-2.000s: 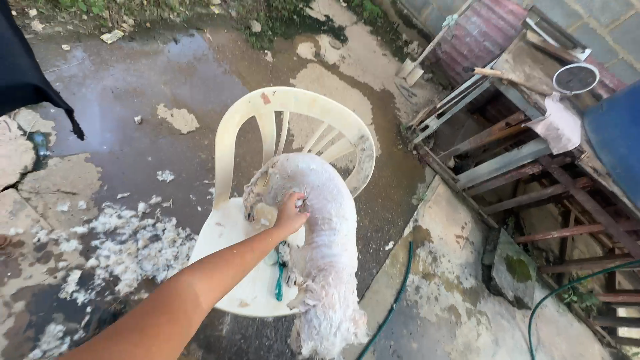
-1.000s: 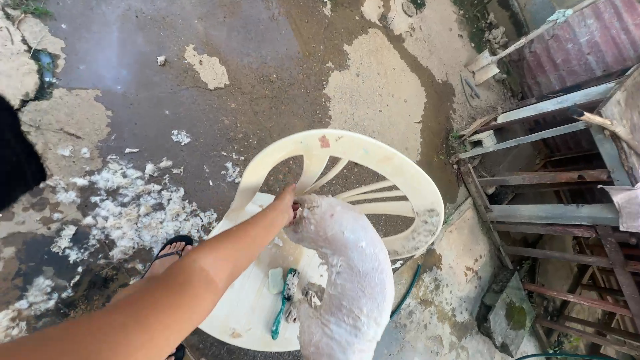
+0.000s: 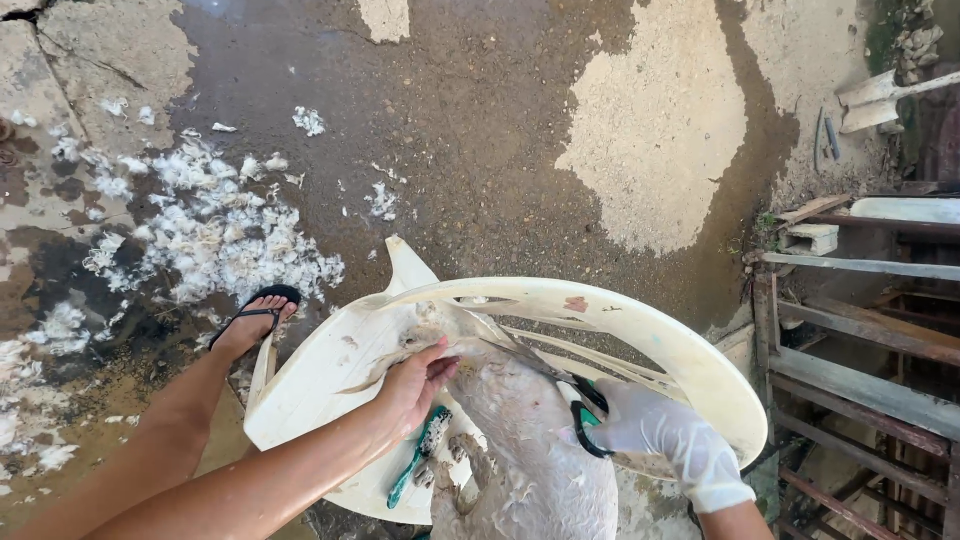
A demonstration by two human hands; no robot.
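Note:
A closely clipped white animal, apparently a dog (image 3: pixel 525 442), lies on a white plastic chair (image 3: pixel 285 397). My bare left hand (image 3: pixel 416 379) is at its head end (image 3: pixel 442 322), fingers curled; whether they grip fur or skin is unclear. In a white glove, my right hand (image 3: pixel 649 424) holds scissors (image 3: pixel 589 416) with black and teal handles. Their blades (image 3: pixel 525 356) lie over the animal near its head, pointing up and left. A teal-handled brush (image 3: pixel 412 469) with hair in its bristles rests on the seat, left of the animal's body.
White hair clumps (image 3: pixel 225 225) litter the wet concrete at left. My sandaled foot (image 3: pixel 259 319) stands by the chair's left side. A slatted wood and metal structure (image 3: pixel 862 375) is at right, with a hollow block (image 3: pixel 810 238) beside it and a long-handled tool (image 3: pixel 874 101) above.
My gloved right hand and the scissors have come into view over the animal. My left hand remains by its head end. The view has tilted farther down over the chair.

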